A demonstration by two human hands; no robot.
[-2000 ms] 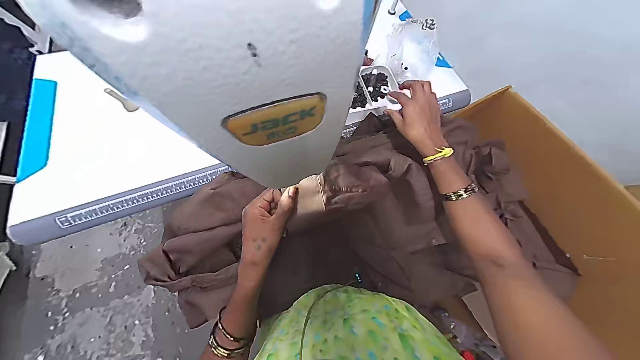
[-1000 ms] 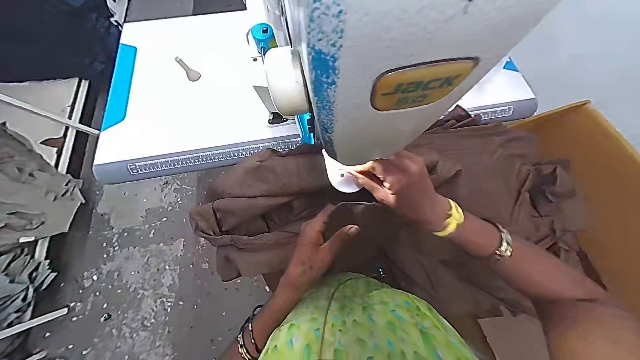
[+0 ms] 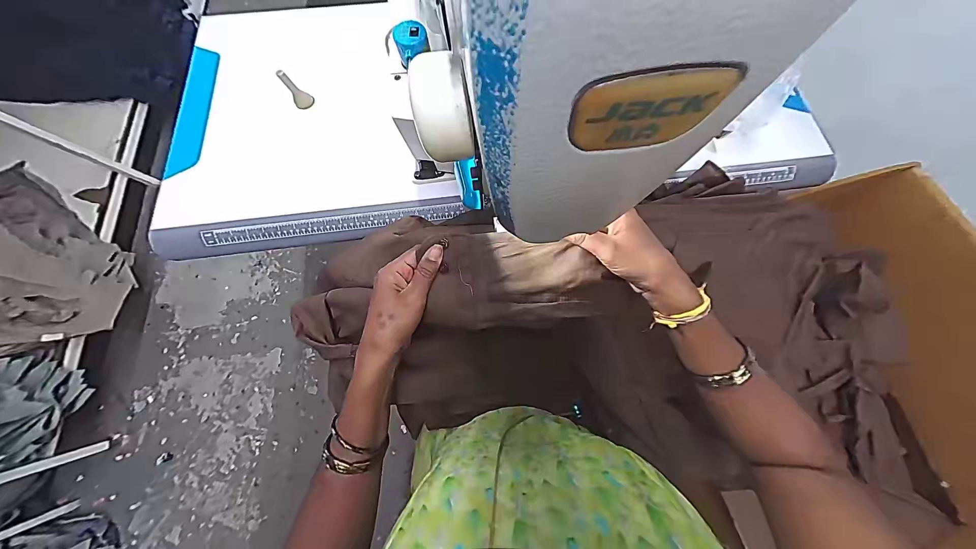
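Observation:
A white Jack sewing machine (image 3: 564, 114) with a blue speckled edge fills the upper middle. Brown fabric (image 3: 473, 358) lies below its head, bunched across my lap and off to the right. My left hand (image 3: 408, 293) pinches the fabric between thumb and finger, close to a small dark button (image 3: 444, 244). On the other side, my right hand (image 3: 629, 255) grips the cloth's upper edge under the machine head, its fingertips partly hidden. Between both hands a paler stretch of the cloth is drawn out. The needle area is hidden behind the machine head.
On the white machine table (image 3: 305, 160), with a ruler along its front edge, lies a small pale spoon-shaped tool (image 3: 296, 90). A brown cardboard box (image 3: 915, 252) stands at the right, against the fabric. Grey cloth pieces (image 3: 57, 259) are at the far left beside metal bars.
My right hand has moved from beside the white part under the machine head to the cloth's edge. My left hand, loosely spread one second ago, now pinches the fabric.

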